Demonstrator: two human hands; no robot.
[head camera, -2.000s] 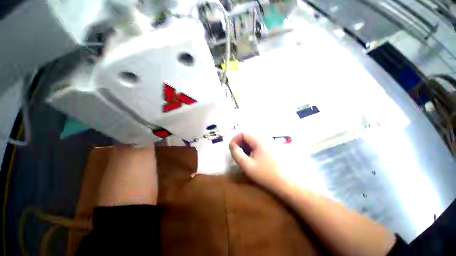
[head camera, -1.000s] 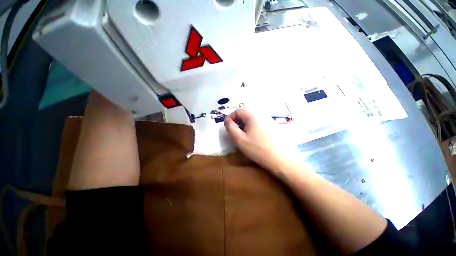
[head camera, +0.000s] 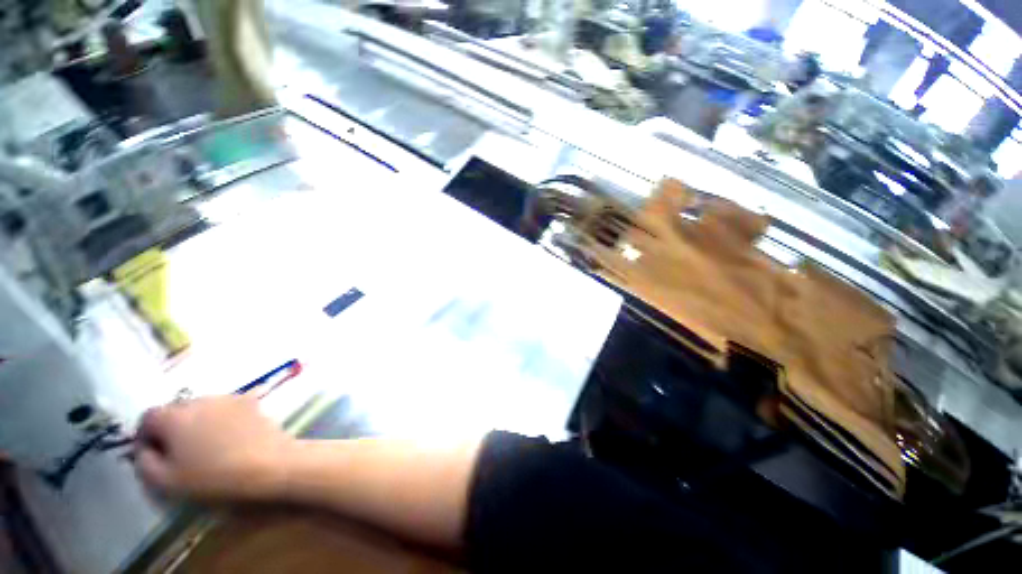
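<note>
My right hand (head camera: 207, 448) is at the lower left beside the needle area, blurred, with its fingers curled; whether it holds anything cannot be told. A brown bag panel (head camera: 325, 546) lies under my right forearm at the bottom edge, mostly cut off. Small dark machine parts (head camera: 84, 454) show just left of my fingers. The white sewing machine head is mostly out of the picture at the left. My left hand is not in view.
On the white plate (head camera: 280, 269) lie a red-and-dark small tool (head camera: 269, 379) and a dark rectangle (head camera: 344, 302). Stacked brown panels (head camera: 773, 308) with straps lie at the right. A yellow part (head camera: 148, 294) stands at the left.
The view has swung to the right, bringing the stacked panels into sight. The machine head and my left arm have left the picture. My right hand stays near the needle area.
</note>
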